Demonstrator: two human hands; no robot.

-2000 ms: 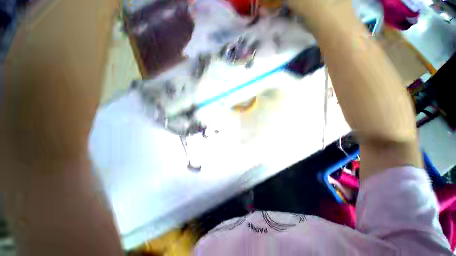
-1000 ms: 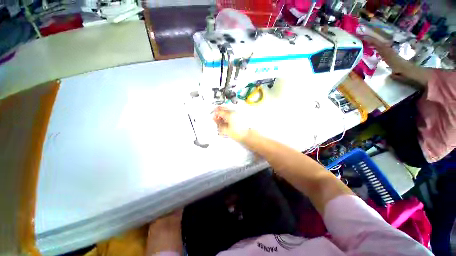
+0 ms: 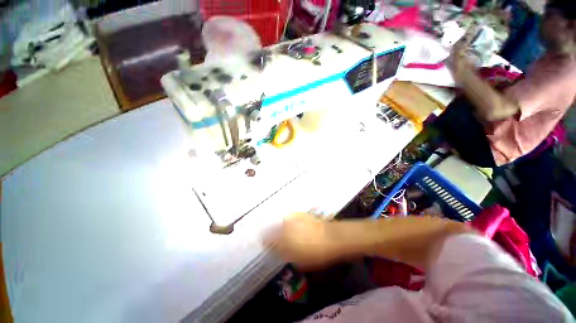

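Observation:
The white sewing machine (image 3: 303,82) with a blue stripe and a dark control panel (image 3: 377,68) stands on the white machine table (image 3: 95,208). Its needle and presser foot area (image 3: 237,153) is lit brightly. Yellow and green loops (image 3: 282,134) hang behind it. My right hand (image 3: 302,241) is blurred at the table's front edge, nearer to me than the needle area. Its fingers cannot be made out, nor whether it holds anything. My left hand is out of the picture.
A blue lattice crate (image 3: 442,192) with mixed items stands right of the table, with pink fabric (image 3: 505,236) beside it. Another person (image 3: 537,120) works at the right. A dark brown panel (image 3: 151,57) and a red crate (image 3: 243,14) are behind the machine.
My right hand has moved from beside the needle area back to the table's front edge. My left forearm, low in the earlier view, has gone out of the picture. The view has shifted.

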